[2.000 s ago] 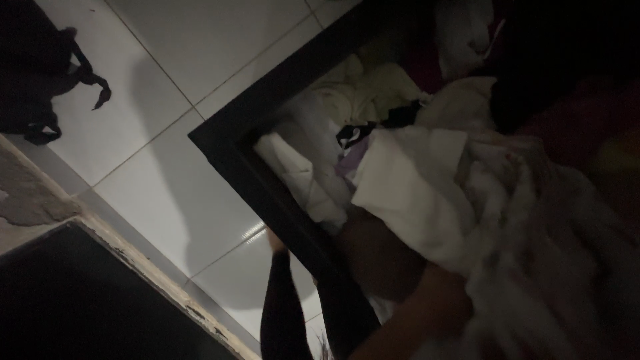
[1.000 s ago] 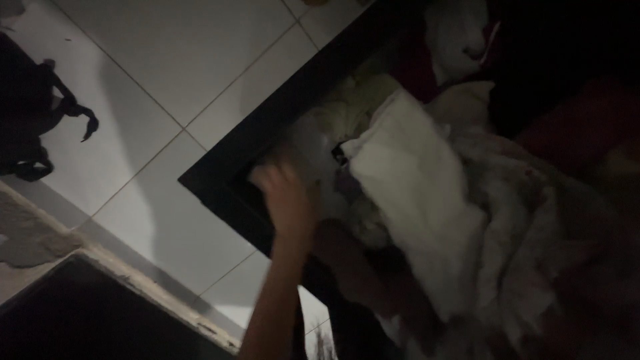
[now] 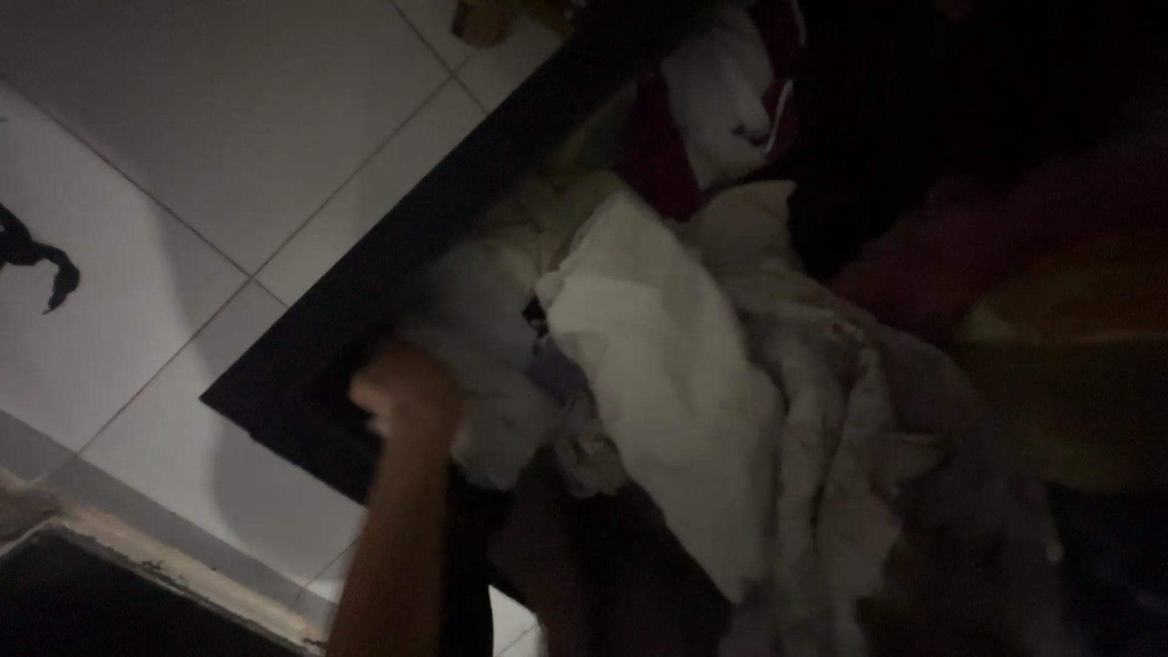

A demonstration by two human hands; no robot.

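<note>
My left hand (image 3: 411,392) reaches in from the bottom, inside the near corner of a dark open drawer or box (image 3: 310,356). Its fingers look curled against a pale crumpled cloth (image 3: 502,411), but blur hides whether they grip it. Right of it, a folded white cloth (image 3: 666,365) lies over other fabric. A small purple cloth (image 3: 557,370) shows between them. Farther right is a heap of pale patterned cloth (image 3: 849,392). My right hand cannot be made out in the dim light.
Pale floor tiles (image 3: 182,119) lie outside the dark rim. A black strap (image 3: 55,265) is at the left edge. A white and maroon garment (image 3: 721,100) lies at the top, and red fabric (image 3: 985,219) at the right. A worn ledge (image 3: 182,575) runs along the lower left.
My left hand, seen inside the corner one second ago, is still there, its fingers now more curled. The white cloth lies flatter and straighter than two seconds ago.
</note>
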